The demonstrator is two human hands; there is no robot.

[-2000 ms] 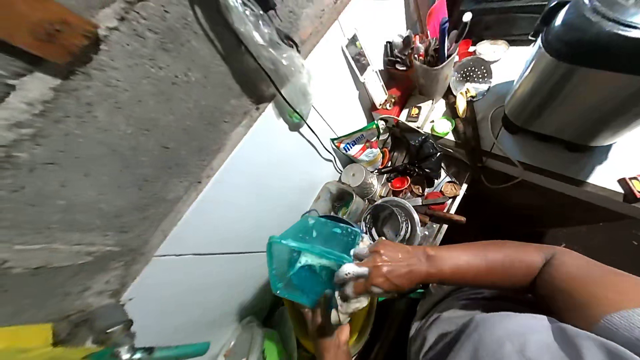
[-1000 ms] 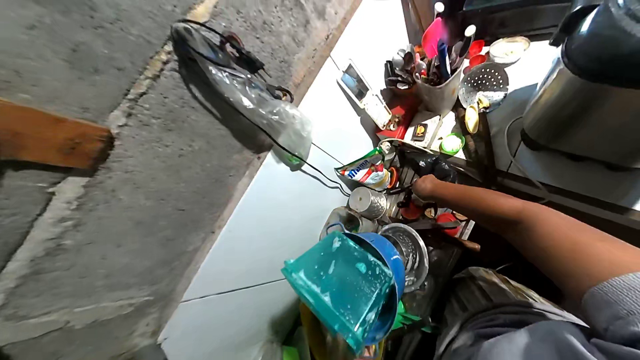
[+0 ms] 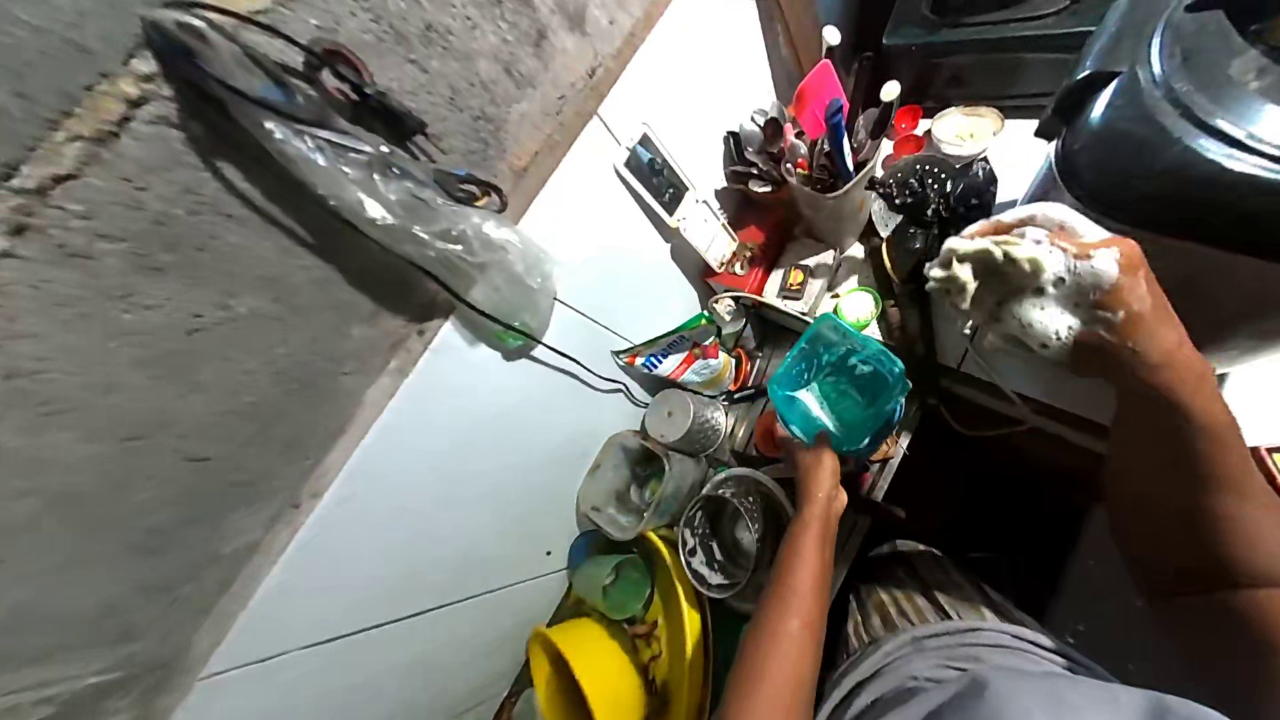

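Observation:
My left hand (image 3: 818,475) grips the near edge of a translucent teal plastic container (image 3: 840,385), whose inside is wet and faces up toward me. Something blue shows at the container's lower right edge. To the right, my right hand (image 3: 1125,300) is raised and closed around a foamy, soapy cloth or sponge (image 3: 1025,285), with suds over the fingers. Black plastic (image 3: 935,195) lies behind that foam. Below the teal container stands a round metal pot (image 3: 735,540), wet inside, beside a cloudy plastic container (image 3: 635,485).
Yellow tubs (image 3: 590,670) and a green cup (image 3: 612,585) sit at the bottom. A perforated metal cup (image 3: 686,422), a detergent pouch (image 3: 690,355) and a utensil holder (image 3: 835,205) line the tiled wall. A large metal appliance (image 3: 1180,130) stands at right; a plastic bag (image 3: 420,230) hangs left.
The teal container has moved up and right, away from the yellow tub, and its opening now shows. The right hand has come into clear sight at right with the foamy cloth or sponge.

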